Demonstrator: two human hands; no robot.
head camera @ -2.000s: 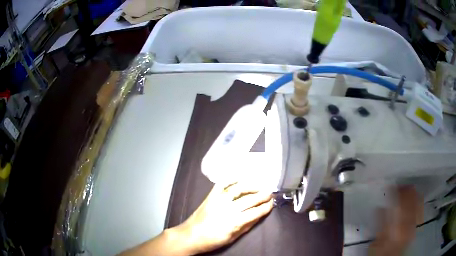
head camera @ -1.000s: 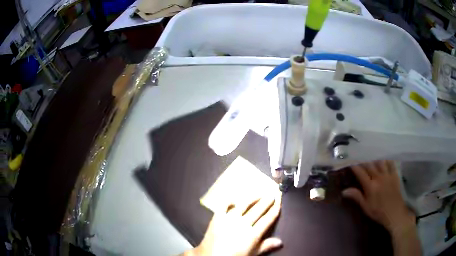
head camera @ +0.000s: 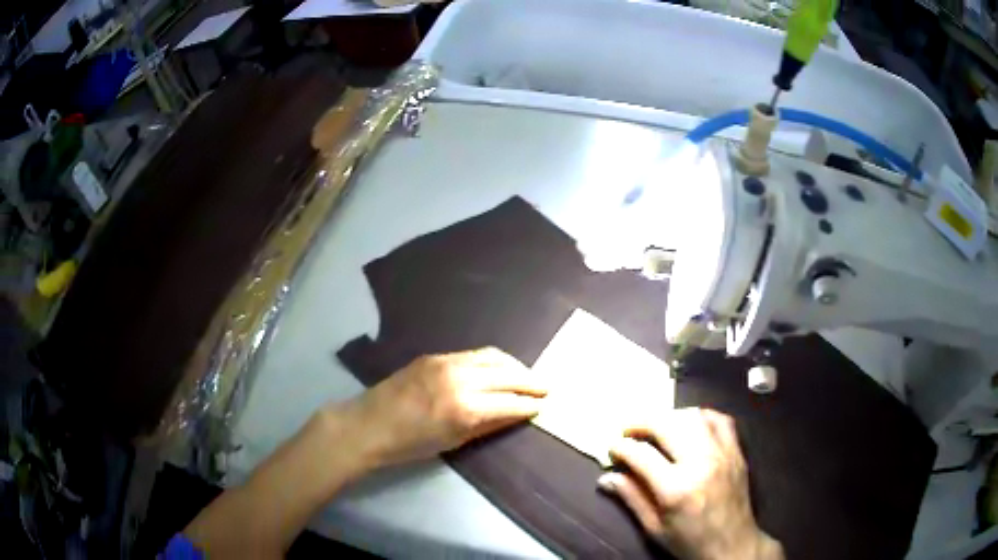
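A pale yellow patch pocket point(head camera: 596, 383) lies on a large dark brown garment panel point(head camera: 482, 268), its right edge beside the needle area point(head camera: 679, 361) under the sewing machine head point(head camera: 722, 241). My left hand point(head camera: 449, 399) lies on the panel, fingers together, fingertips on the pocket's left edge. My right hand point(head camera: 689, 481) is below the needle area, fingers curved over the pocket's lower right part and thumb apart at its lower corner. No firm grip shows in either hand. Lamp glare washes out the needle area.
The machine arm point(head camera: 886, 263) extends right, with a green-handled screwdriver point(head camera: 808, 33) upright above it. A blue gooseneck point(head camera: 832, 123) curves behind. A white tub point(head camera: 613, 55) stands behind the table point(head camera: 471, 153). Plastic-wrapped padding point(head camera: 285, 252) edges the left side, beside dark stacked panels point(head camera: 186, 230).
The panel and pocket now lie turned beside the needle. My left hand has moved from the pocket to its left edge. My right hand has come from right of the machine head to the pocket's lower corner.
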